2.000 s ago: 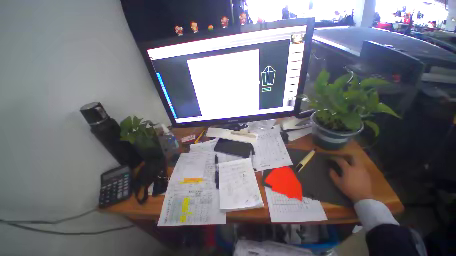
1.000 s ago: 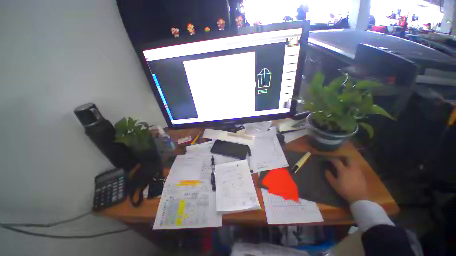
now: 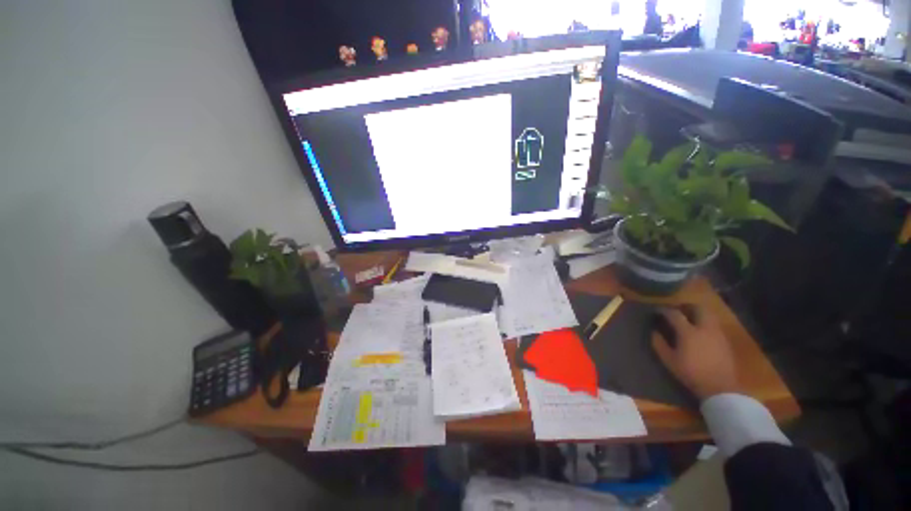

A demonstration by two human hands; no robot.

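My right hand (image 3: 697, 351) rests on a small dark mouse (image 3: 664, 325) at the right side of the dark grey mouse pad (image 3: 631, 364); the fingers cover much of the mouse. My left hand is not in the picture. The monitor (image 3: 440, 170) shows a large blank white window on black, with a small outlined shape at its right. A red-orange piece (image 3: 561, 360) and a slim pale yellow cutter (image 3: 604, 316) lie on the pad, left of my hand.
Handwritten notes (image 3: 473, 367), a highlighted sheet (image 3: 378, 384), a pen (image 3: 428, 341) and a smartphone (image 3: 461, 291) lie below the monitor. A calculator (image 3: 223, 371) and black bottle (image 3: 205, 261) stand left; a potted plant (image 3: 664, 255) stands right. Bagged items are under the desk.
The small outlined shape on the screen looks slightly different inside. The view has shifted slightly. My right hand stays on the mouse.
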